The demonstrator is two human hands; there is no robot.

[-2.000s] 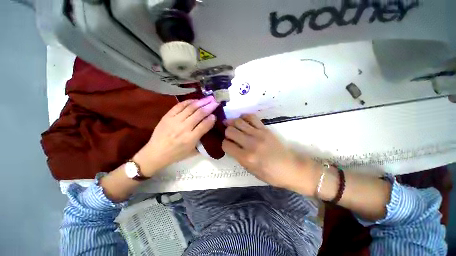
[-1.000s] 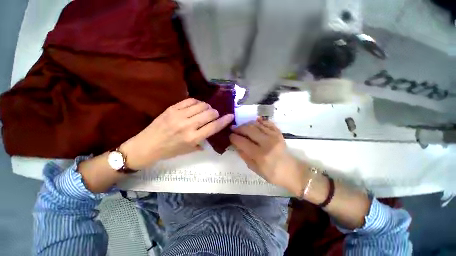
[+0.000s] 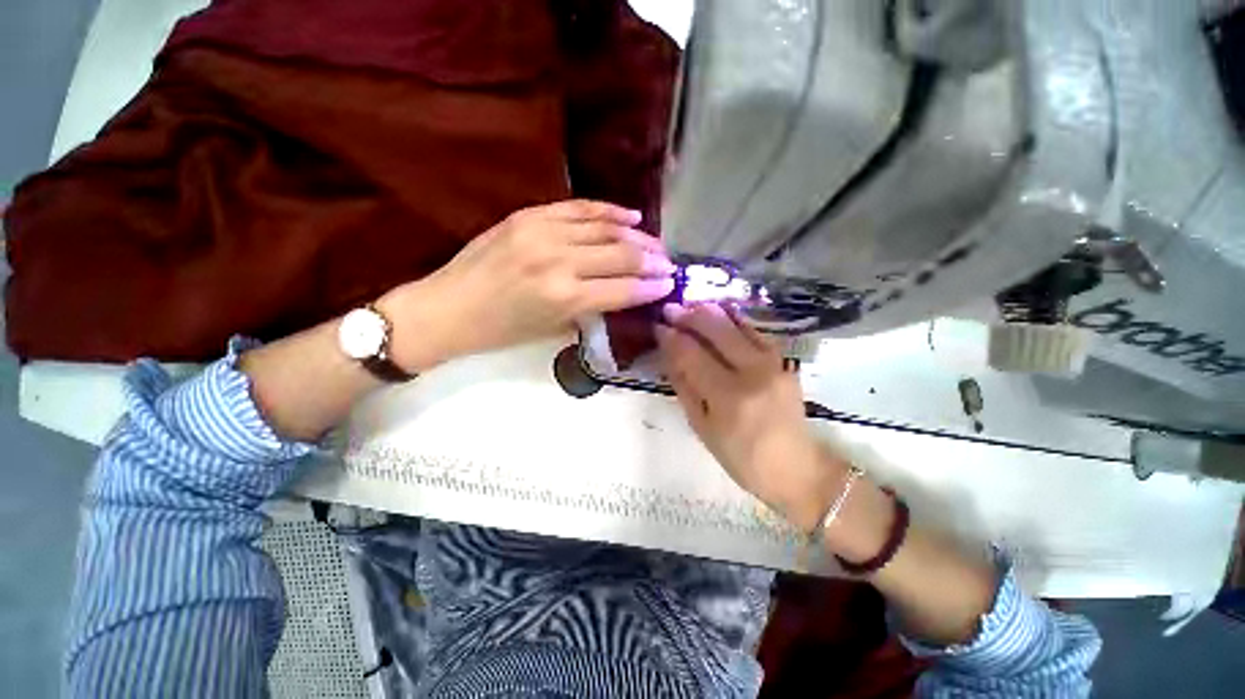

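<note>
A large dark red garment piece (image 3: 341, 150) lies spread on the machine table, left of the sewing machine head. My left hand (image 3: 560, 273) lies on its near right part, fingertips at the bright violet-white light. My right hand (image 3: 737, 389) has its fingertips at the cloth edge just below the light. A narrow strip of red cloth (image 3: 635, 335) shows between my hands, with a small pale strip (image 3: 597, 344) beside it. The needle and presser foot are hidden by glare and the machine head.
The grey-white machine head (image 3: 874, 150) fills the upper right. A white ribbed knob (image 3: 1036, 350) is on it. A small dark item (image 3: 971, 399) lies on the bed. Ruler marks (image 3: 546, 494) run along the table front. A perforated pale basket (image 3: 307, 601) is below left.
The view has shifted, and the machine head now covers more of the upper right. The cloth between my hands has moved up toward the light, and its lower corner no longer hangs toward the table front.
</note>
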